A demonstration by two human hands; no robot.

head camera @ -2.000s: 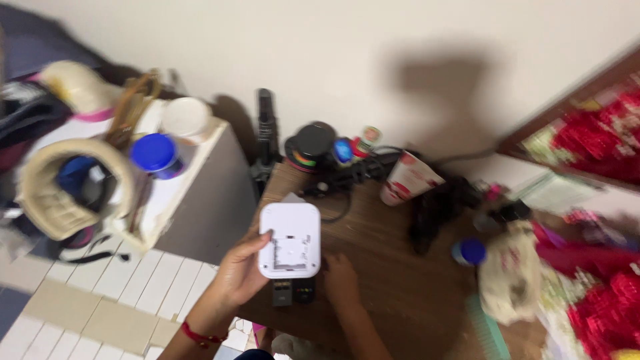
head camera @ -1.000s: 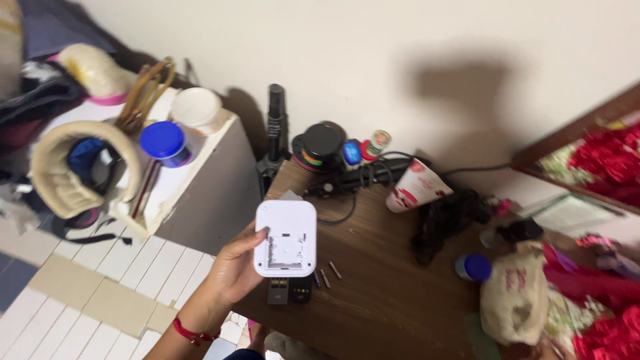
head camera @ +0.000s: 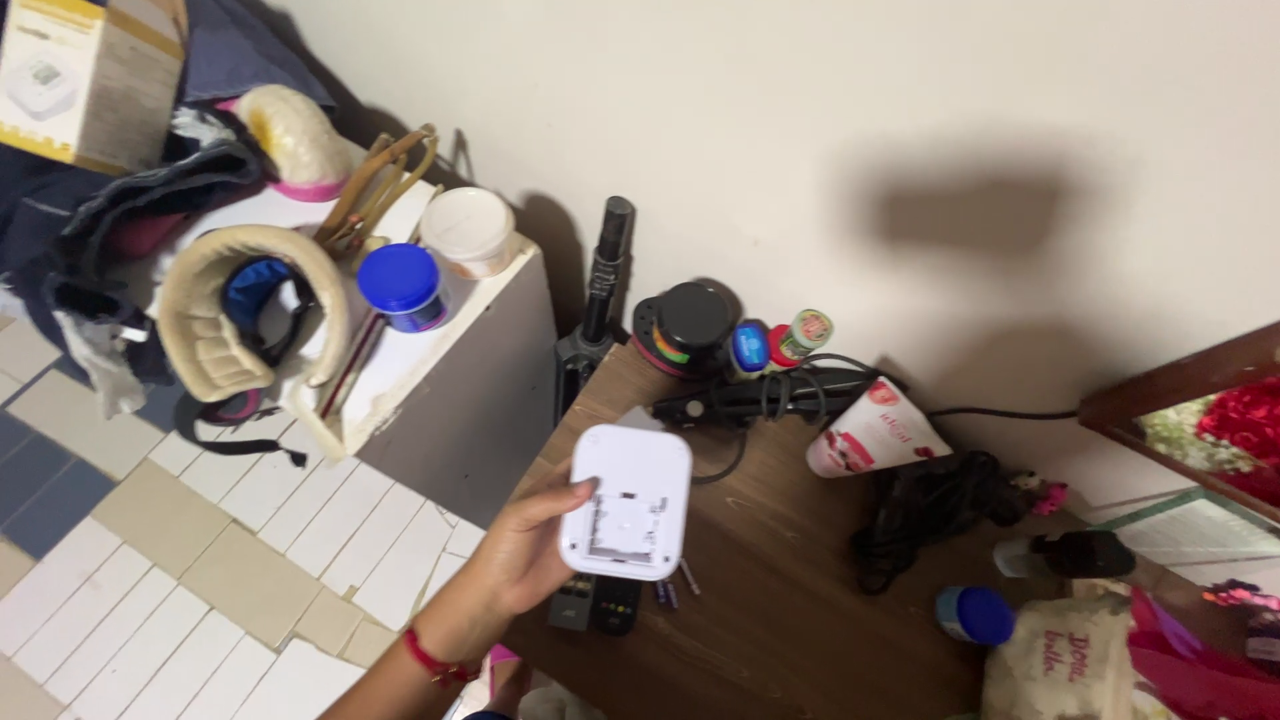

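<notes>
My left hand [head camera: 530, 545], with a red bracelet at the wrist, grips the left edge of a white rounded-square device [head camera: 630, 470], thumb on its face. The device's underside faces up and its battery compartment [head camera: 622, 528] is uncovered. No batteries show in it. Just below the device, several slim batteries [head camera: 668, 594] lie on the brown wooden table [head camera: 770, 610]. Beside them are two remote controls [head camera: 608, 604], partly hidden under the device and hand. My right hand is out of view.
Along the wall stand a black round container [head camera: 690, 322], small jars [head camera: 750, 347], a corded black hair straightener [head camera: 700, 408] and a paper cup [head camera: 870, 430]. Black hair [head camera: 925, 510] lies to the right. A white cabinet [head camera: 470, 370] at left holds a cervical collar [head camera: 205, 310] and tubs [head camera: 400, 285].
My right hand, beside the device two seconds ago, has left the view. The batteries on the table now show. My left hand still holds the device.
</notes>
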